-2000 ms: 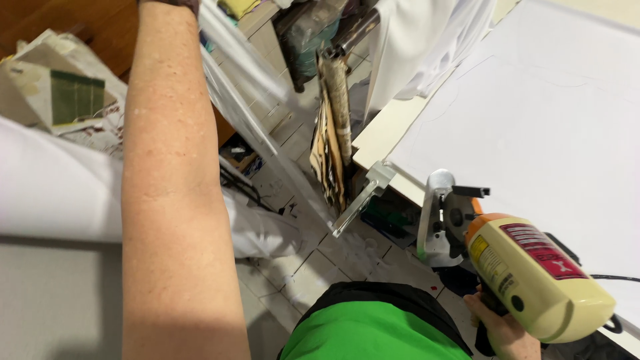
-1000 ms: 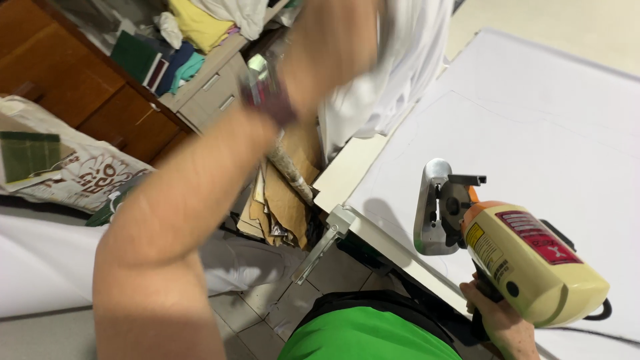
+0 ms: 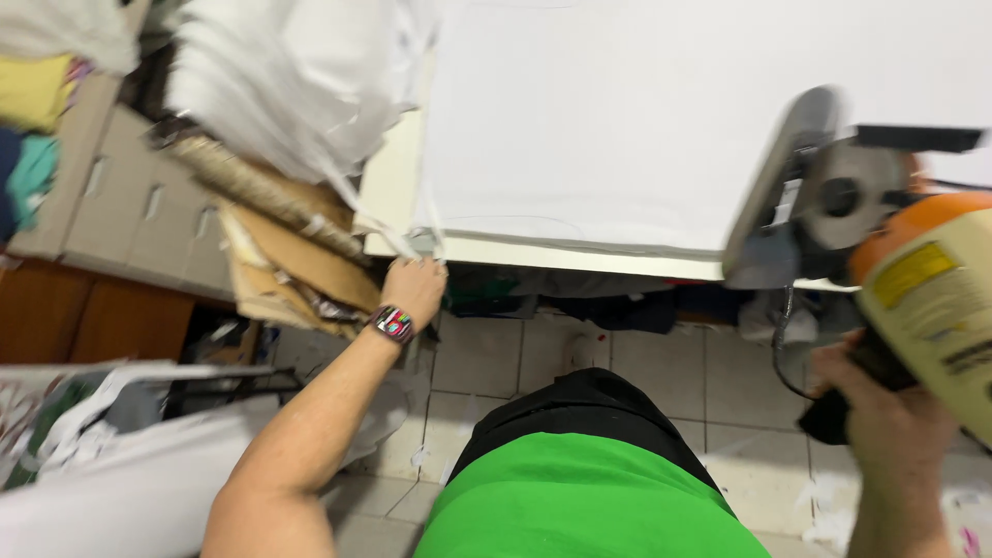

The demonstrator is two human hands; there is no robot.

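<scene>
My left hand (image 3: 416,291), with a watch on its wrist, is at the near left corner of the table, its fingers on a clamp (image 3: 421,242) and thin white fabric strips (image 3: 353,198); whether it grips them is hard to tell. My right hand (image 3: 883,387) holds the black handle of a cream and orange electric rotary cloth cutter (image 3: 930,271) at the right. The cutter's round blade and metal base plate (image 3: 790,155) stand over the table's near edge, beside stacked white fabric (image 3: 604,132) with thin drawn lines. A dark cord hangs below the cutter.
White cloth (image 3: 287,85) hangs at the table's left end, above a roll and folded brown cardboard (image 3: 310,263). Grey drawers (image 3: 139,194) stand farther left. A white fabric roll (image 3: 139,480) lies at lower left. Dark cloth (image 3: 612,306) is under the table; scraps lie on the tiled floor.
My left hand, raised and blurred a second ago, has come down to the clamp at the table corner. The cutter remains in my right hand. The view has turned and moved.
</scene>
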